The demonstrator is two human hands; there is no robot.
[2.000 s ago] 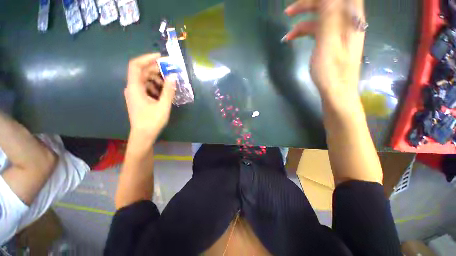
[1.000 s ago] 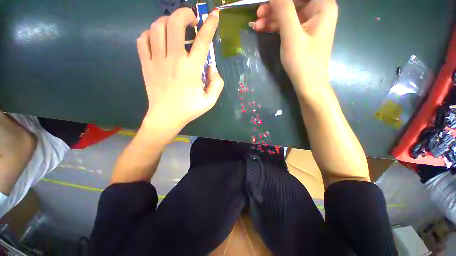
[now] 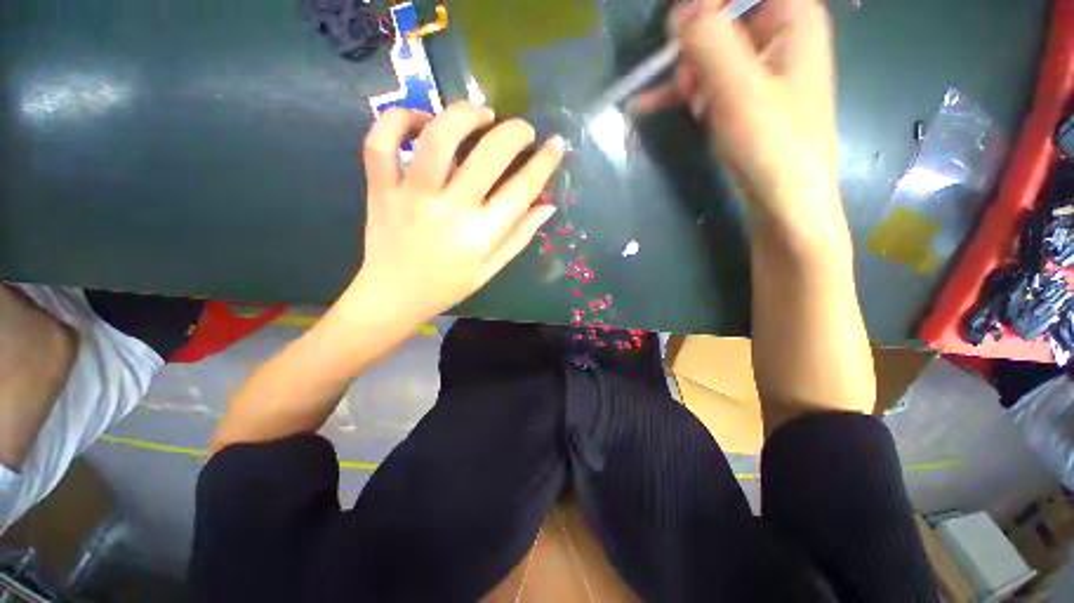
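A circuit board with a blue and white face lies at the upper left centre, an orange flex cable at its far end. My left hand is over the board's near end with fingers spread; whether it touches or holds the board is hidden. My right hand, slightly blurred, is shut on silver tweezers, tip pointing down-left above the mat. An amber film sheet lies between board and tweezers. Small red pieces trail to the bench edge, with a white piece beside them.
Dark modules lie left of the board. At right are a clear bag, a second amber piece and a red tray with dark units. Another person's arm is at far left. A cardboard box stands below the bench edge.
My left hand has moved down off the board's upper part, its fingers now spread to the right. My right hand and the tweezers have moved right and down, away from the board.
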